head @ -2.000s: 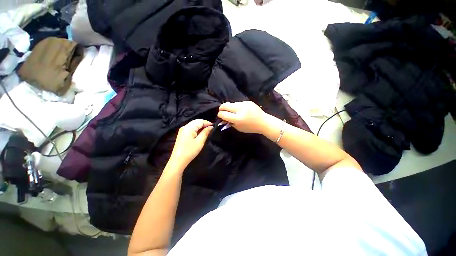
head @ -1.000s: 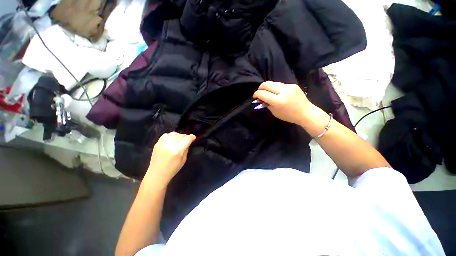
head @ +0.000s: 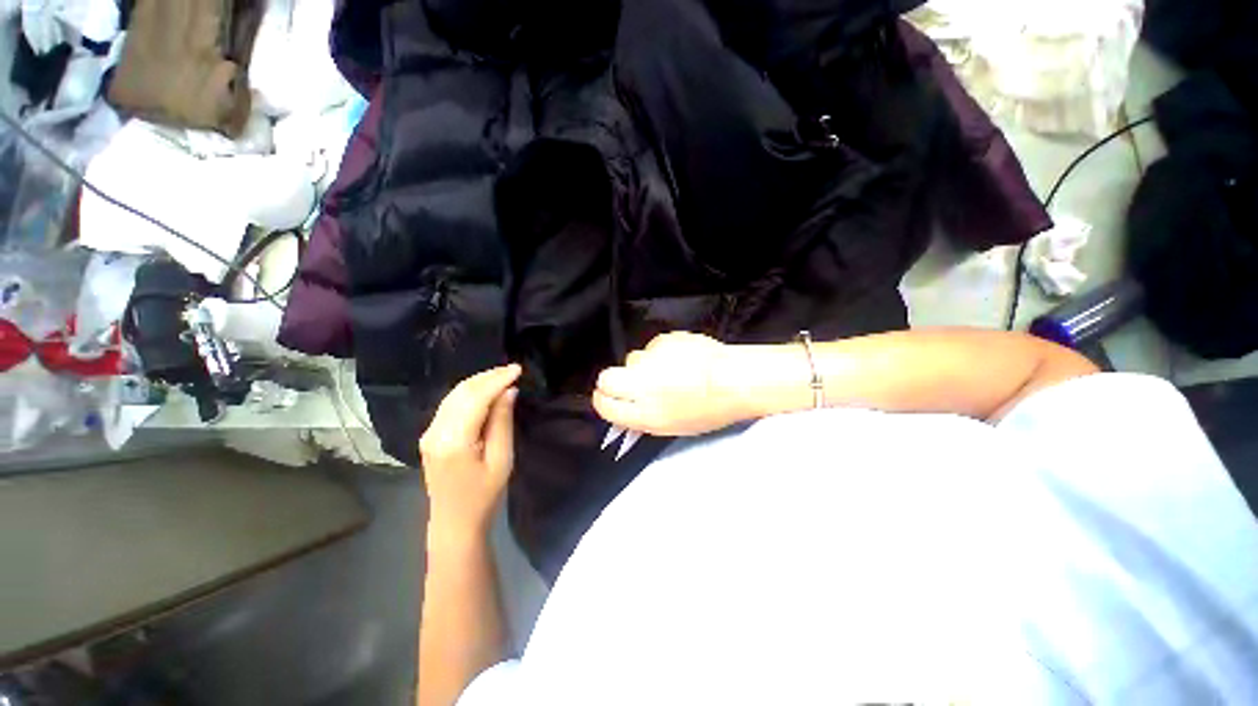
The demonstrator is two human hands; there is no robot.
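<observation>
The black puffer coat [head: 428,207] lies open at its front on the worktable, over a burgundy puffer jacket [head: 320,290] whose sleeves show at both sides. My left hand [head: 472,439] pinches the coat's front edge near the hem between thumb and finger. My right hand [head: 676,386] is closed around small silvery thread snips [head: 621,440], whose blades stick out below the palm. Its fingertips are at the opposite side of the opening; whether they also pinch fabric cannot be told.
Black coats [head: 1197,235] lie at right, by a purple-tipped barrel [head: 1083,320] with a black cord. A black-and-metal device [head: 207,345], plastic bags with red parts [head: 62,352] and white fabric [head: 180,186] lie left. A brown folded piece [head: 180,62] lies at upper left.
The view has shifted. My right hand has moved left and down, closer to my left hand. The front edge stretched between my hands has dropped, and the coat's opening now runs nearly upright.
</observation>
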